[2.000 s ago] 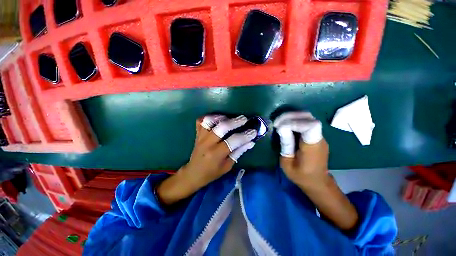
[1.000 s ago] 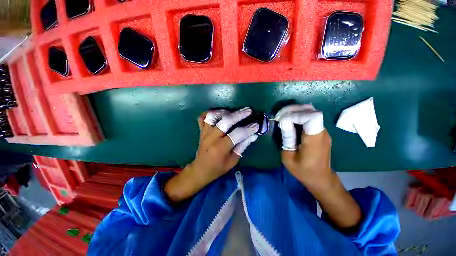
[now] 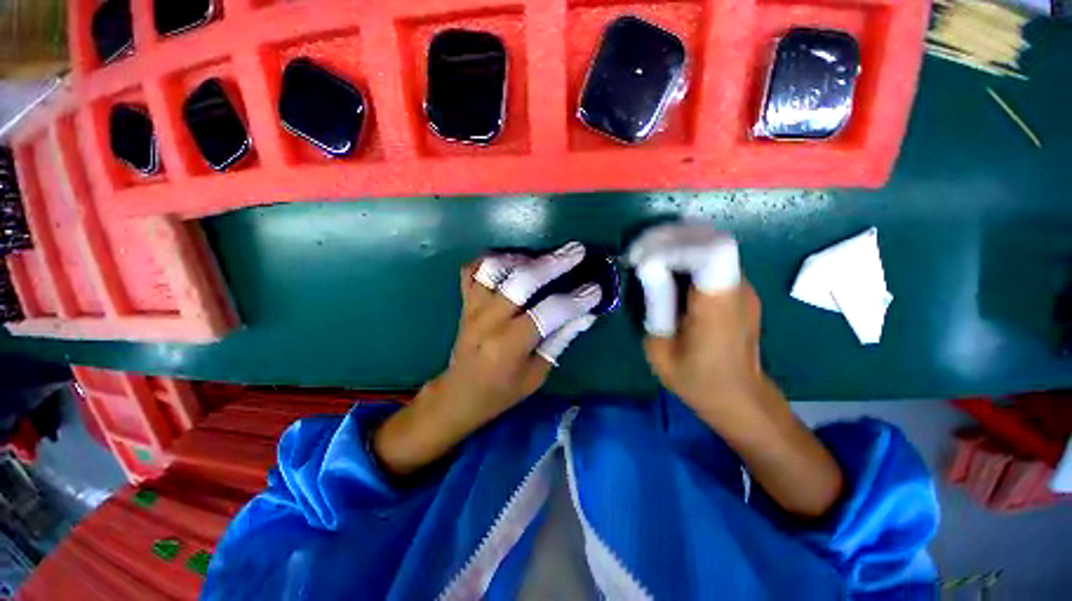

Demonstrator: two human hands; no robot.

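My left hand (image 3: 511,317), with white finger cots, is closed on a small black smartwatch body (image 3: 607,285) just above the green mat. The watch's rounded end sticks out to the right between the fingers; the rest is covered by them. My right hand (image 3: 703,305), also in white finger cots, is close to the right of the watch with its fingers curled and slightly blurred. I cannot make out anything between its fingertips in this frame.
A red foam tray (image 3: 553,174) with watches in square pockets lies beyond my hands. A paler foam tray (image 3: 176,282) is at the left. A folded white wipe (image 3: 849,285) lies right of my right hand. Thin sticks (image 3: 982,33) are piled at the upper right, with one loose stick (image 3: 1013,115).
My right hand has moved slightly left and is more blurred. The thin pale tip seen between its fingers and the watch one second ago no longer shows. My left hand still holds the watch.
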